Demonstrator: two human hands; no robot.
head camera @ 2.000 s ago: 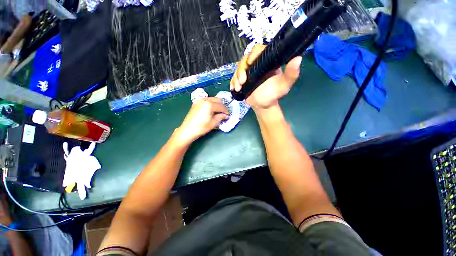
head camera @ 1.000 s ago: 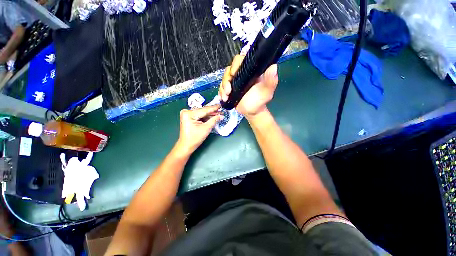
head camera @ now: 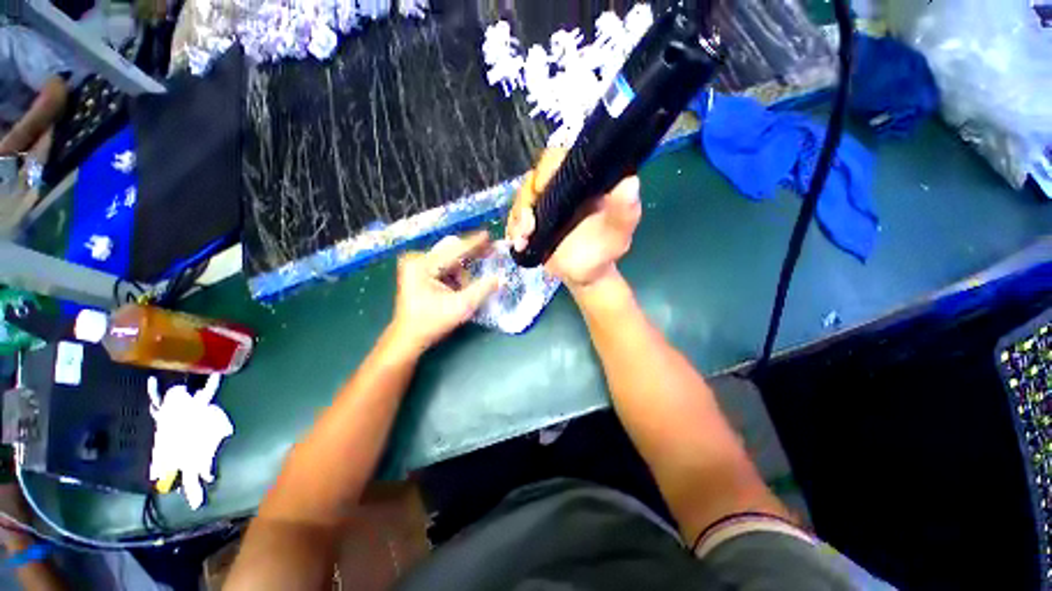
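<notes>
My right hand (head camera: 591, 237) is wrapped around the black electric screwdriver (head camera: 611, 133), held slanted with its tip end low and left. My left hand (head camera: 433, 294) is just left of that tip, thumb and forefinger apart; a white spot shows beside its fingers, but I cannot tell whether it holds a part. A pale patch with tiny grey specks, a white sheet or pouch (head camera: 516, 309), lies on the green bench under the tip and between my hands. The screwdriver's tip is too small to make out.
The black work board (head camera: 358, 150) bears a cluster of white plastic parts (head camera: 554, 69) and a larger pile (head camera: 277, 25). Blue cloth (head camera: 750, 144) and a hanging black cord (head camera: 802, 219) are at right. A drink bottle (head camera: 173, 338), white glove (head camera: 188, 436) and black box (head camera: 81, 398) are at left.
My left hand has moved slightly left and its fingers have spread from the tip. The white part seen beside it earlier is now hidden or indistinct. My right hand still holds the screwdriver.
</notes>
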